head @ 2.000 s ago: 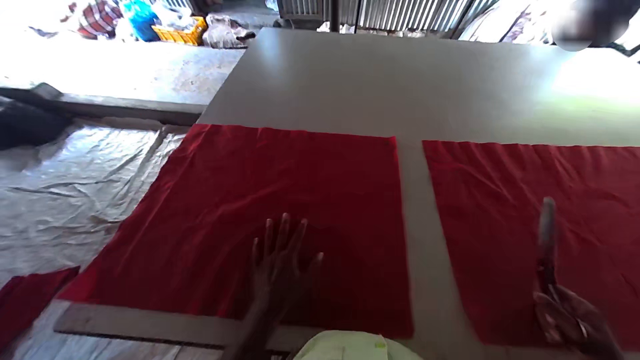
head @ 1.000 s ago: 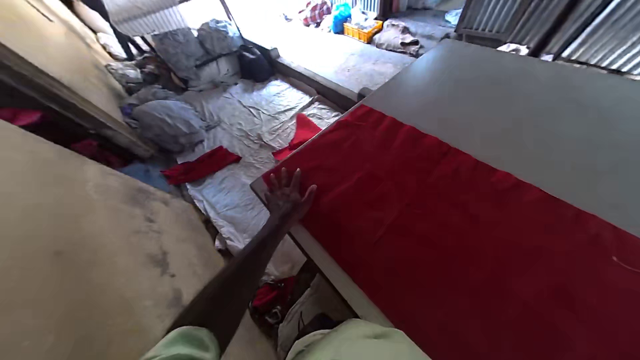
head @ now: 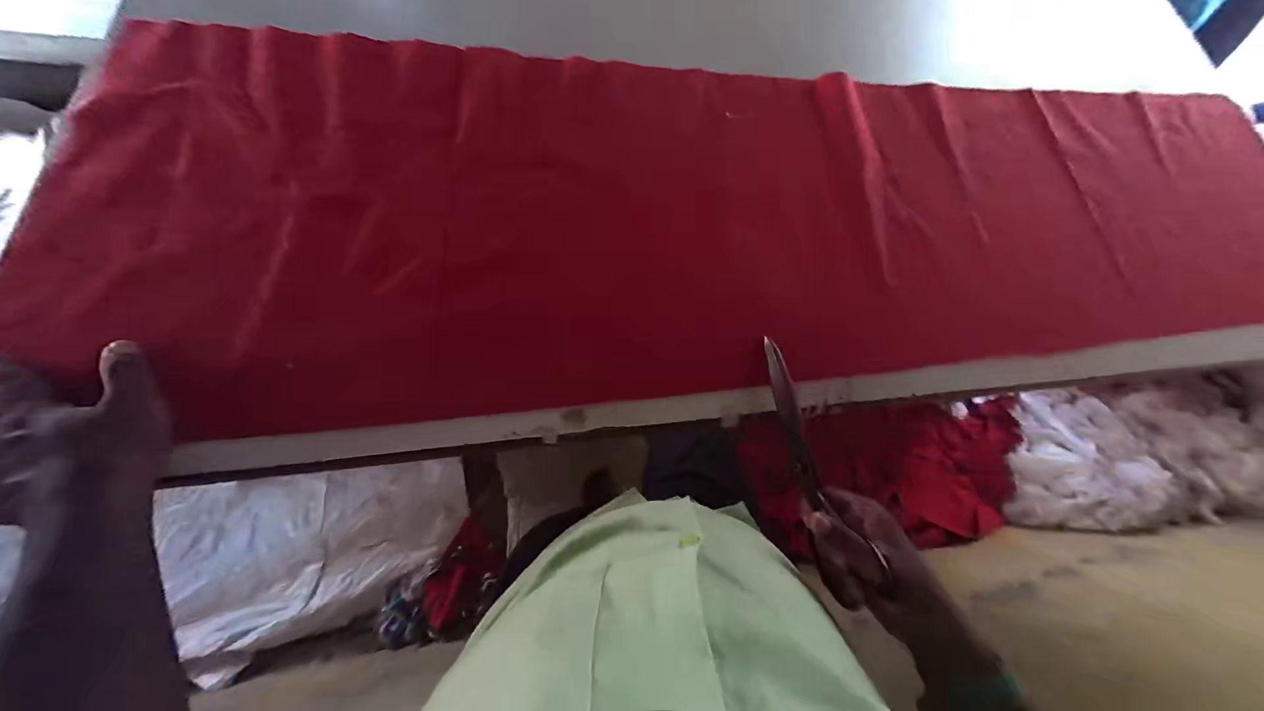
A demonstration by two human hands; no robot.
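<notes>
Red cloth (head: 592,227) lies spread along the table's near edge, with wrinkles at its left and right. At the far left my left hand (head: 89,425) rests at the cloth's near-left part, thumb apart from the fingers; whether it pinches the fabric cannot be told. My right hand (head: 859,553) holds a pair of scissors (head: 787,405) in front of the table edge, the handles in its fingers. The blades look closed together and point away from me, their tip over the cloth's near edge.
The pale table top (head: 642,35) shows beyond the cloth. Below its near edge are a heap of red fabric (head: 908,474), a pile of whitish material (head: 1106,454) and a pale sheet (head: 306,553) on the floor.
The view has swung strongly. Two seconds ago two red pieces lay with a gap between them; now one continuous red stretch shows. The scissors were in my right hand then too.
</notes>
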